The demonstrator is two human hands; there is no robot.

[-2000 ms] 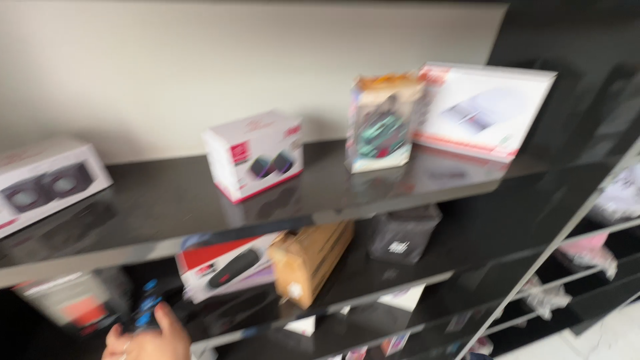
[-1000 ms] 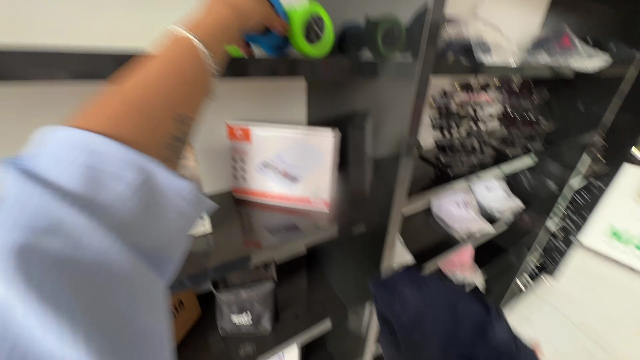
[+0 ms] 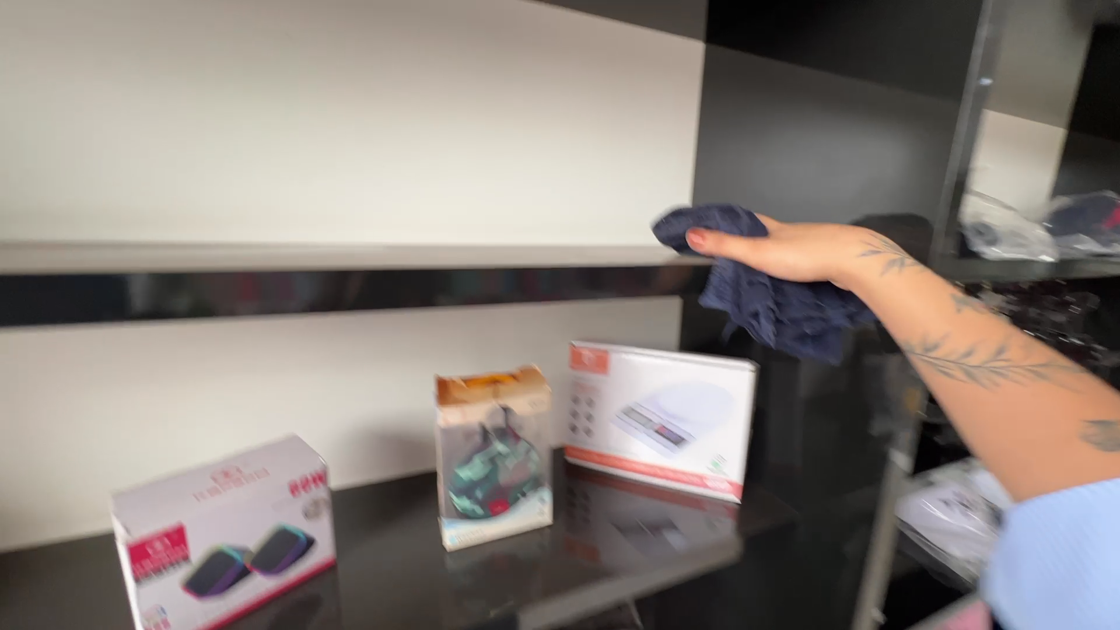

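My right hand reaches in from the right, its thumb and fingers closed on a dark blue cloth. The cloth rests at the right end of the upper glossy black shelf, and part of it hangs below the shelf's edge. My left hand is out of view. On the lower shelf, under the hand, stand a white box picturing a kitchen scale, a windowed box with a camouflage-patterned item and a white box picturing two small speakers.
A black upright panel closes the shelves on the right. Beyond a metal-edged divider are more shelves with plastic-wrapped goods and wrapped pale caps. A pale back wall stands behind the shelves.
The dark cloth, low at the right a second ago, is now up at the upper shelf in my right hand. The other arm, which held blue and green items at the top, has left view.
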